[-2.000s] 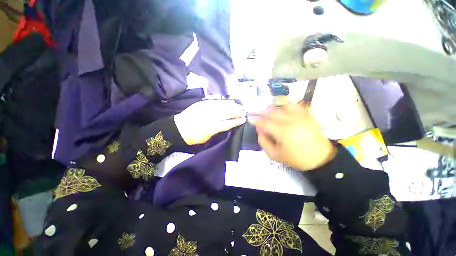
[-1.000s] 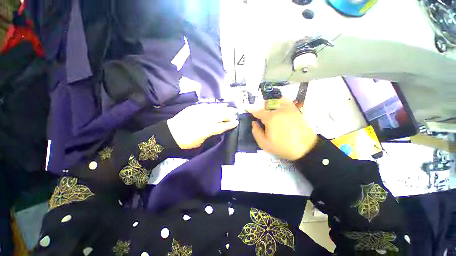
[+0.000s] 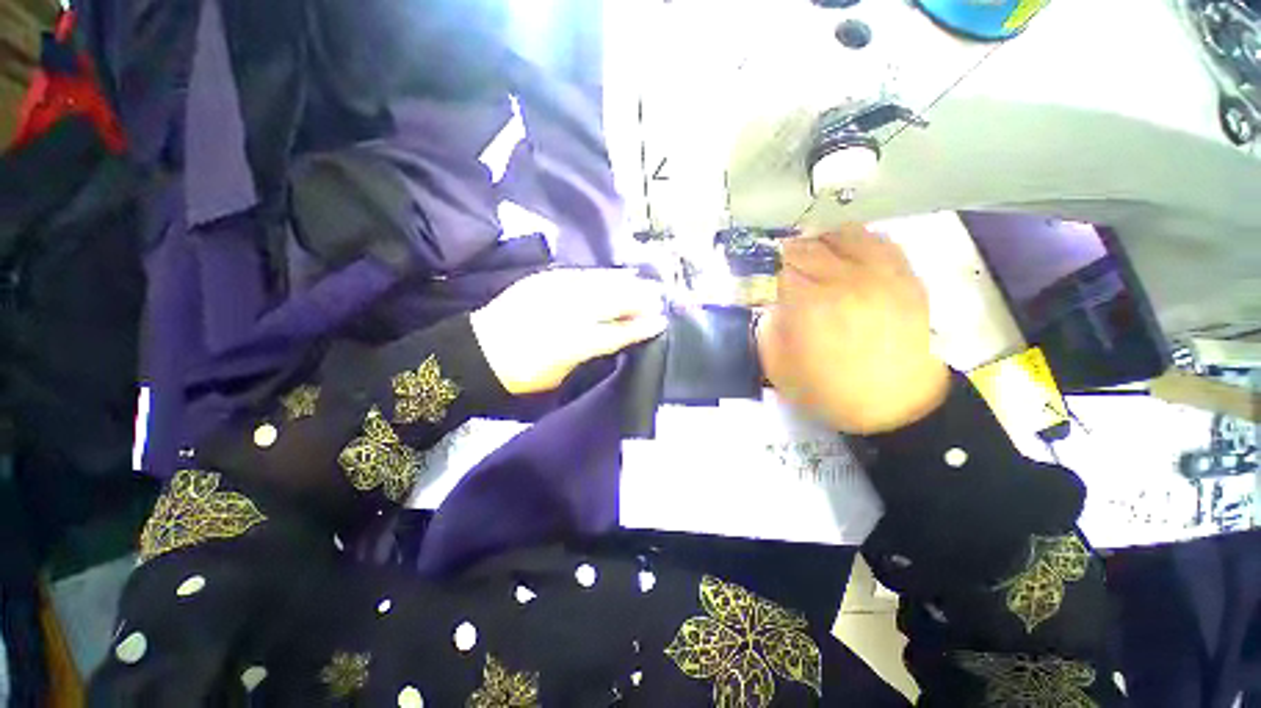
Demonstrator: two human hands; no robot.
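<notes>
Dark purple garment fabric lies left of the needle and hangs over the table's front edge. My left hand presses and holds it just left of the presser foot, which is blurred by glare. A dark small piece lies in front of the foot, beside my left fingertips. My right hand is right of the needle, by the small seam guide; its fingertips are partly hidden there, so I cannot tell what it holds.
The white sewing machine head spans the upper right, with a pale tension dial. Right of my right hand are a smartphone and a yellow-orange packet. Heaped purple and dark cloth fills the left, with red cloth beyond.
My right hand has moved right, away from the needle, and now covers part of the yellow packet, uncovering more of the dark piece. My left hand stays nearly in place on the fabric.
</notes>
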